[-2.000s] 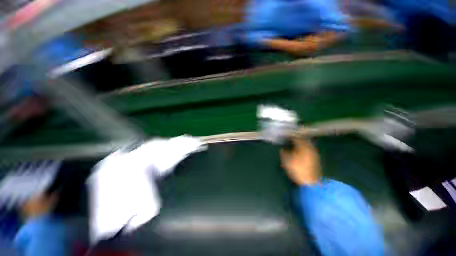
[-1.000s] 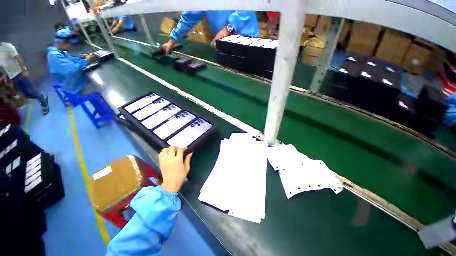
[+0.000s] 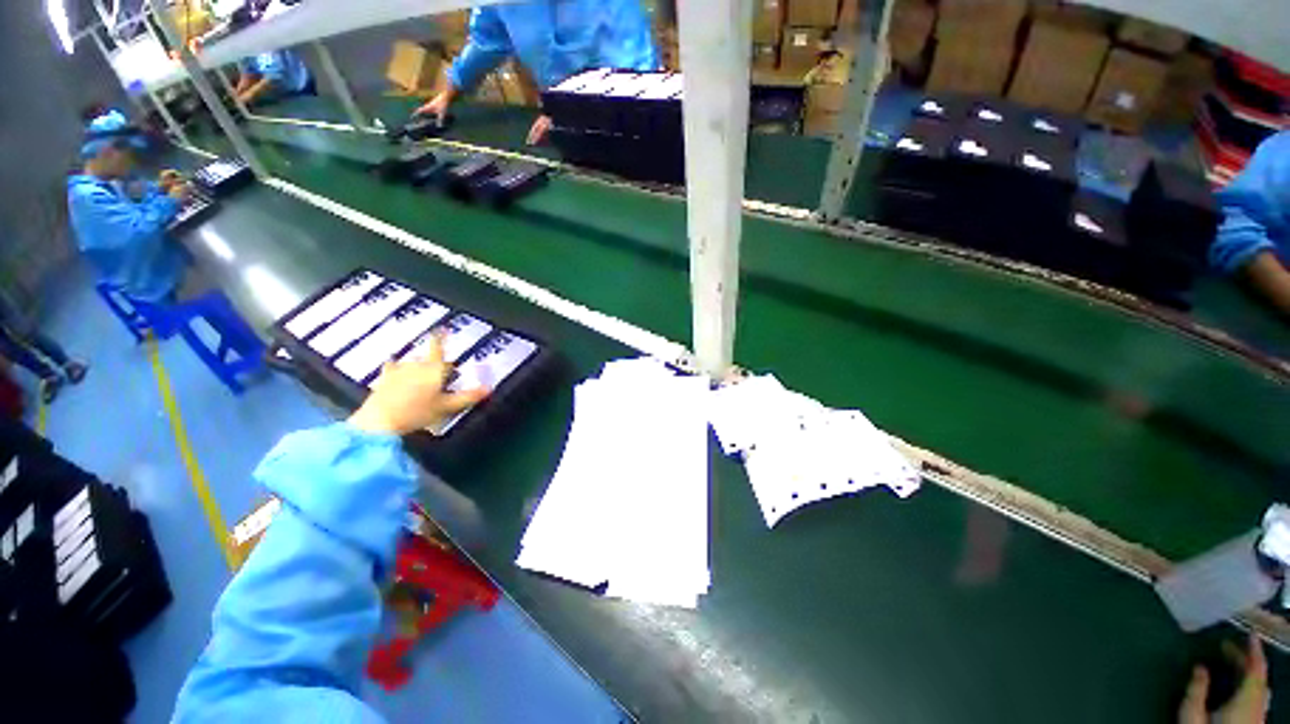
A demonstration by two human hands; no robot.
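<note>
A black phone tray stands on the worktop at left centre. Several smartphones lie in it side by side, pale backs up, dark lens rings at their far ends. My left hand lies over the right part of the tray, fingers apart, thumb and fingertips on the rightmost phones. My right hand shows at the lower right corner, cut off by the edge, fingers apart; whether it holds the dark area between them is unclear. Stacked white sheets lie right of the tray, beside a curled backing sheet with dark dots.
A white post rises at the belt rail. A grey-white object is by the rail at right. Black trays and workers are beyond the green belt. A red stool and stacked trays are below left.
My left hand has moved from the tray's near edge onto the phones. The view has shifted, so the tray and sheets appear further left. My right hand has come in at the lower right.
</note>
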